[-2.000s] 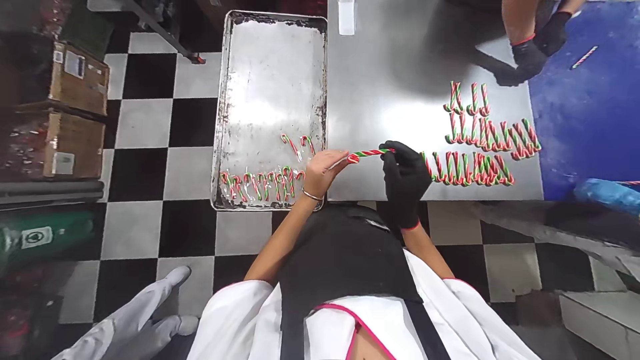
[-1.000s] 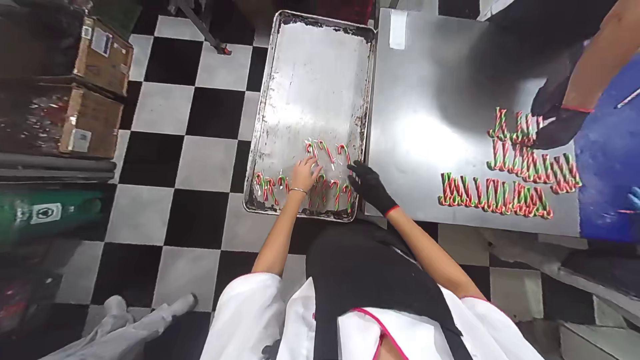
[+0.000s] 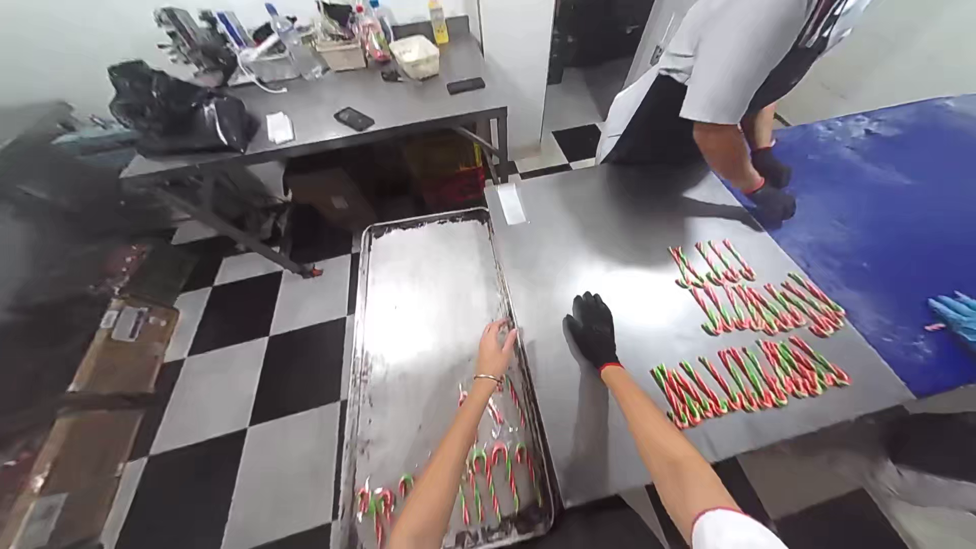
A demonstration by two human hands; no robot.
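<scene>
My bare left hand (image 3: 497,347), with a bracelet at the wrist, is over the right side of a worn metal baking tray (image 3: 363,305); its fingers are near the tray's rim, and whether they hold anything is unclear. Below it in the tray lie wrapped candy canes (image 3: 499,469), partly hidden by my forearm. My right hand (image 3: 591,328), in a black glove, is over the steel table (image 3: 564,229) with nothing visible in it, fingers close together and extended. To its right, red, green and white candy canes (image 3: 740,381) lie in rows on the steel.
A co-worker (image 3: 709,84) in black gloves stands at the blue work surface (image 3: 854,206). A blue-gloved hand (image 3: 957,314) shows at the right edge. Behind, a side table (image 3: 404,103) holds bottles, phones and a black bag. Cardboard boxes (image 3: 126,351) stand at the left on the checkered floor.
The view has tilted up strongly. Two seconds ago my hands held a candy cane between them; one second ago both were at the canes in the tray. My right hand has since moved over the steel table.
</scene>
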